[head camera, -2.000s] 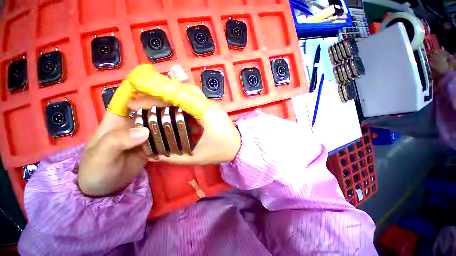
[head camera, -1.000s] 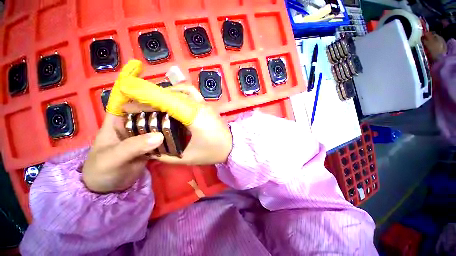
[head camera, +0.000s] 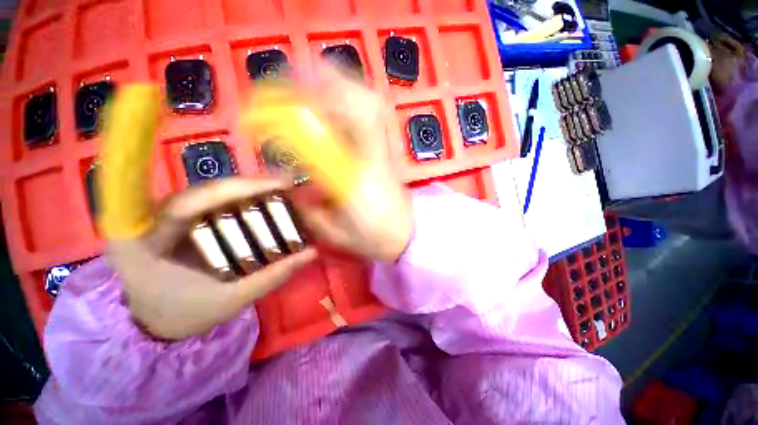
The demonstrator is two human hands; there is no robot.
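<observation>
My left hand (head camera: 179, 290) is shut on a group of watch heads (head camera: 248, 238), stood on edge side by side with bright metallic sides up. A yellow finger cot (head camera: 129, 158) on it points up, blurred. My right hand (head camera: 370, 187) is apart from the group, over the middle of the red compartment tray (head camera: 108, 60). It is blurred, and whether it holds anything is unclear. It wears a yellow cot (head camera: 307, 137). Black watch heads, such as one with its sensor ring up (head camera: 208, 162), lie in tray pockets; the hands partly hide some.
Spare watch heads (head camera: 580, 112) stand in rows by a white box (head camera: 648, 124). Two pens lie on a paper sheet (head camera: 569, 199). A blue parts bin (head camera: 540, 51) is behind, a smaller red tray (head camera: 594, 286) at right. A tape roll (head camera: 686, 50) and a person's pink sleeve show far right.
My right hand has let go of the group and moved up over the tray. My left hand now holds the group alone, tilted with its bright sides showing.
</observation>
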